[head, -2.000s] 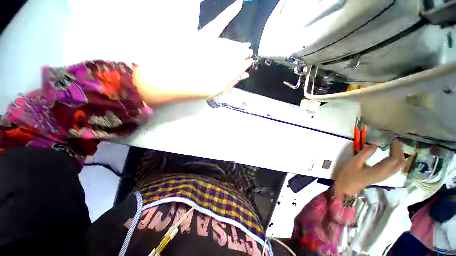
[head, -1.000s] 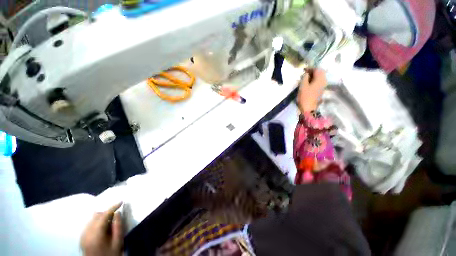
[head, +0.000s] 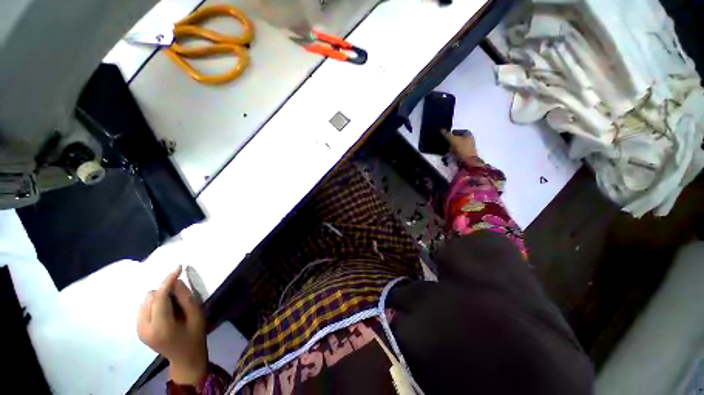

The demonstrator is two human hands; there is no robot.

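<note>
My right hand (head: 462,146) touches the lower end of a dark smartphone (head: 438,122) that lies on the white shelf at the right; whether the fingers grip it cannot be told. My left hand (head: 174,315) rests at the table's front edge, fingers partly curled, with no cloth in it. A black garment panel (head: 100,224) lies flat under the sewing machine head (head: 46,166) at the left. Orange-yellow scissors (head: 208,42) and red-orange thread snips (head: 333,46) lie on the machine bed.
A crumpled white fabric heap (head: 617,100) lies at the right beside the shelf (head: 533,173). A dark pile (head: 14,339) shows at the left edge. My checked apron (head: 332,297) is below the table edge. Small dark scraps lie on the shelf.
My right hand has moved from the table's far right end back to the phone on the shelf. My left hand stays near the table's front edge. The view has shifted.
</note>
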